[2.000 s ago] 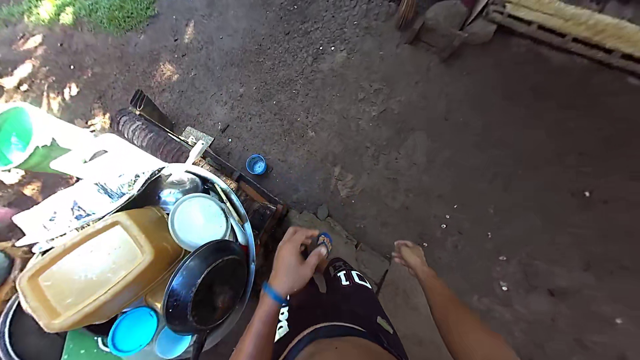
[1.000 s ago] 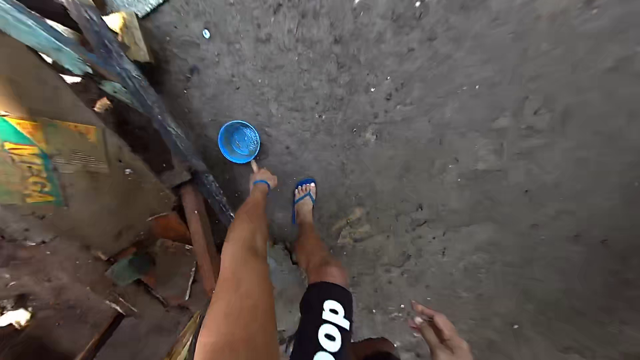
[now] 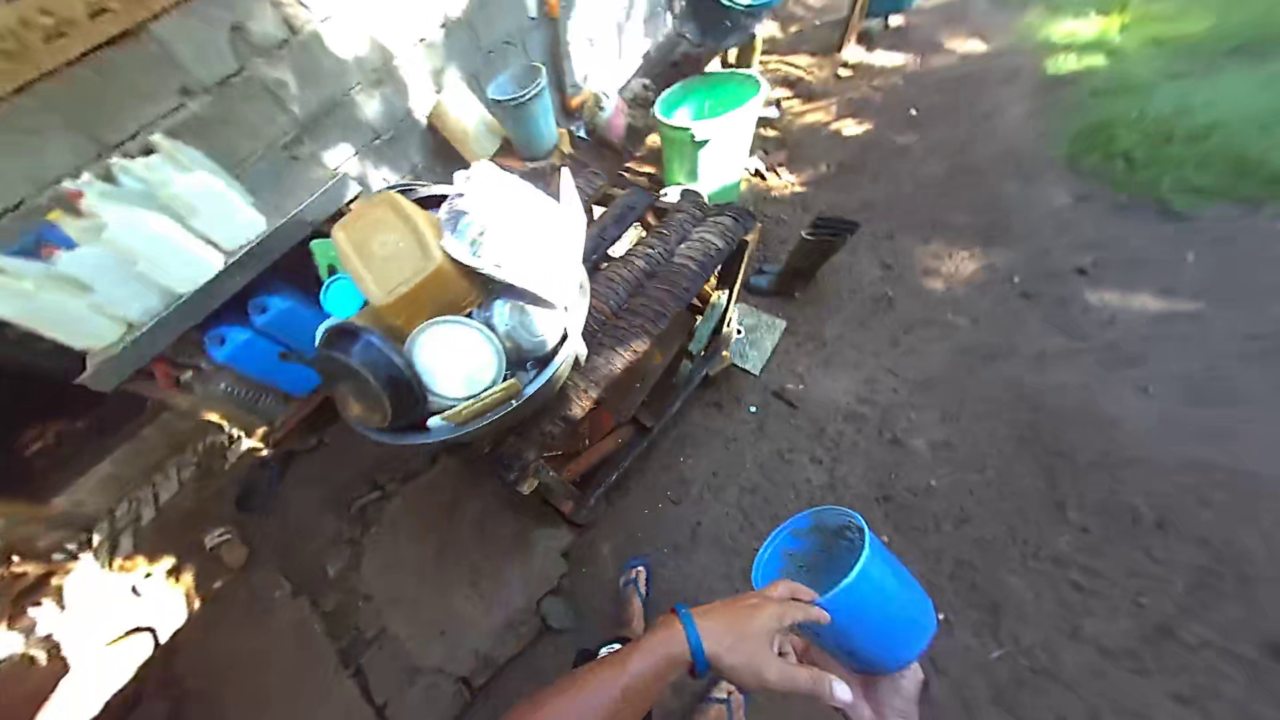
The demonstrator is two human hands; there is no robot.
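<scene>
A blue plastic container (image 3: 885,605), open at the top and dirty inside, is held above the dirt ground at the lower right. My left hand (image 3: 755,640), with a blue band at the wrist, has its fingers against the near side and rim of it. Under its base is my right hand (image 3: 890,690), mostly hidden behind the container and my left hand. To the left, a large metal basin (image 3: 455,432) on a wooden bench holds a tan plastic tub (image 3: 400,255), a black pan (image 3: 368,375) and a white-lidded container (image 3: 455,358).
The wooden bench (image 3: 670,275) stands beside the ground where my sandalled feet are. Beyond it are a green bucket (image 3: 708,135), a grey bucket (image 3: 525,110) and a dark boot (image 3: 808,255). White and blue jugs (image 3: 262,358) line the block wall at left. Stone slabs (image 3: 460,560) cover the lower left.
The blue container, on the ground in both earlier frames, is now raised in my hands. My left hand was reaching to its rim one second ago; my right hand was apart from it. The view has swung widely.
</scene>
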